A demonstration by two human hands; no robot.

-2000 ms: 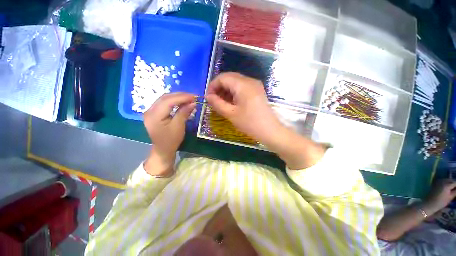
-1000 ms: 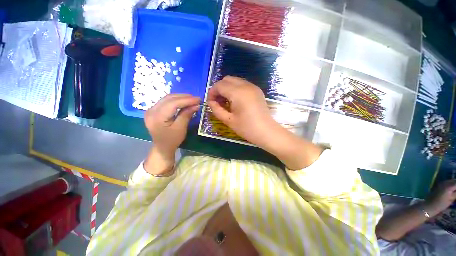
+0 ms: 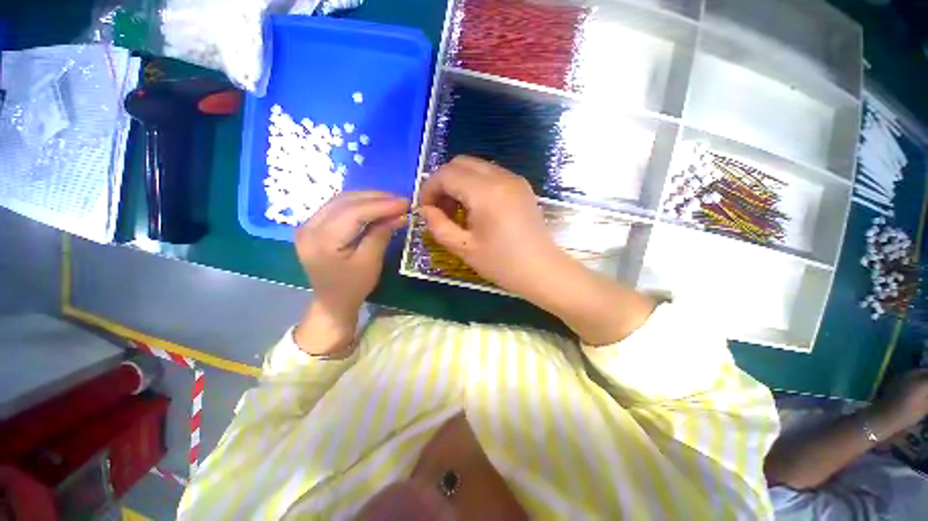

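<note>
My left hand (image 3: 344, 244) is beside the blue tray's lower right corner, with thumb and fingers pinched on a tiny pale piece that looks like a connector housing. A thin dark line, perhaps a wire, shows along its fingers. My right hand (image 3: 490, 218) is over the near left compartment, its fingertips pinched against the left ones. It seems to hold a thin wire end, mostly hidden by the fingers. Yellow wires (image 3: 448, 263) lie partly under my right hand. Black wires (image 3: 501, 134) and red wires (image 3: 517, 43) lie in the compartments beyond.
The blue tray (image 3: 392, 112) holds loose white housings (image 3: 297, 175). The divided tray (image 3: 820, 267) holds wired housings (image 3: 741, 198) at right. A black tool with an orange-red part (image 3: 175, 168), paper sheets (image 3: 59, 137) and plastic bags (image 3: 216, 39) lie left. Another person's hand (image 3: 904, 405) is at lower right.
A short yellow wire showed between my fingertips two seconds ago; the fingertips now meet more closely and mostly hide it. My hands have otherwise hardly moved. The view has shifted slightly.
</note>
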